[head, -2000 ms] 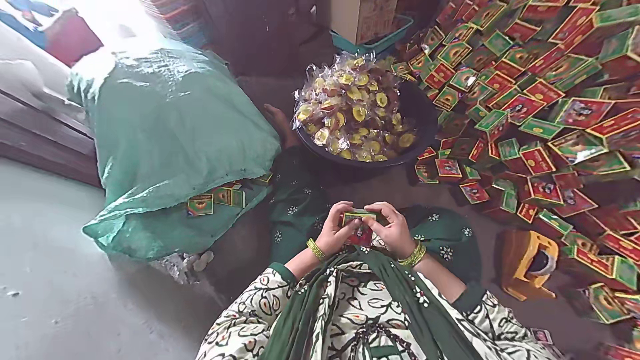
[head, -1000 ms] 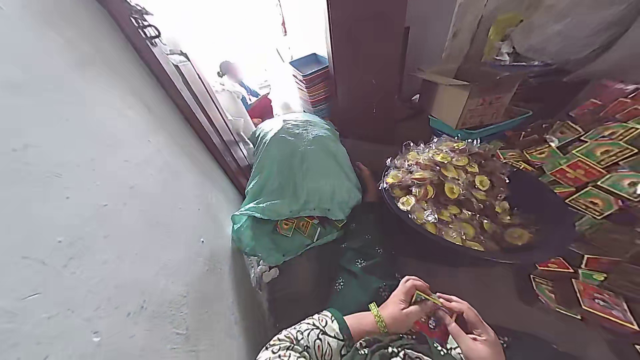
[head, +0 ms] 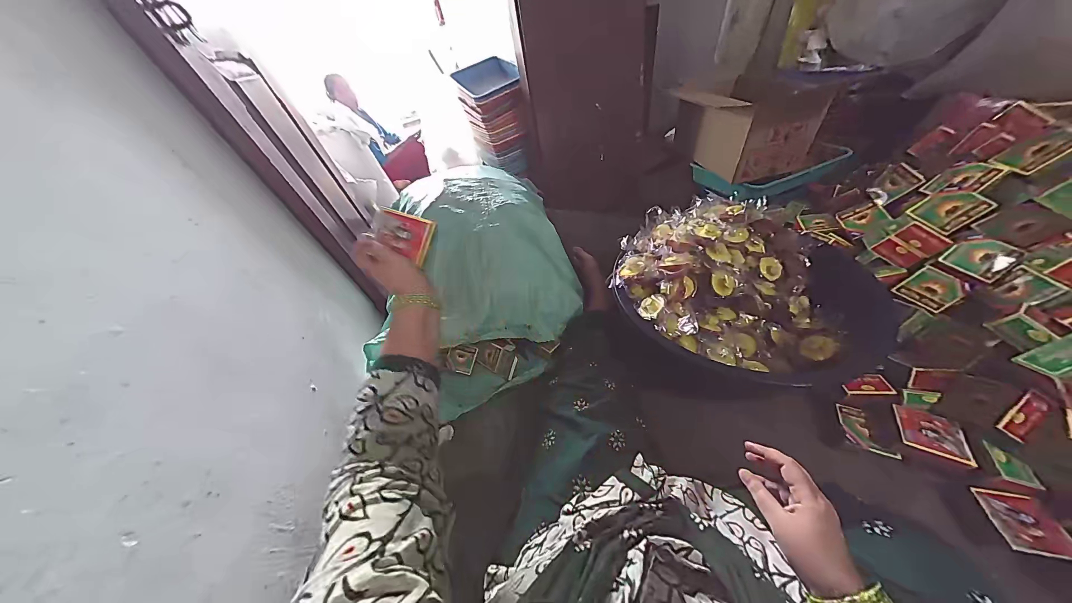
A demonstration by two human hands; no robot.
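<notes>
My left hand (head: 392, 266) is raised at the left of the view, beside the green plastic sack (head: 502, 251), and holds a small red box with a yellow edge (head: 405, 234). Small printed boxes (head: 462, 360) show at the sack's lower opening. Over my lap, my right hand (head: 796, 502) is empty, its fingers apart and slightly bent. Ahead of it stands a dark round basin (head: 863, 310) with a heap of clear-wrapped pieces bearing yellow discs (head: 720, 280).
Many red and green boxes (head: 946, 213) lie spread over the floor at right. Behind the basin, a cardboard box (head: 745, 138) stands in a teal tray (head: 804, 174). Stacked trays (head: 494, 109) and a person (head: 356, 109) are by the doorway. A wall (head: 167, 335) runs along the left.
Both hands were together on a small box over my lap. They have parted: the left has moved out to the sack with a box, and the right has let go. The view has swung left.
</notes>
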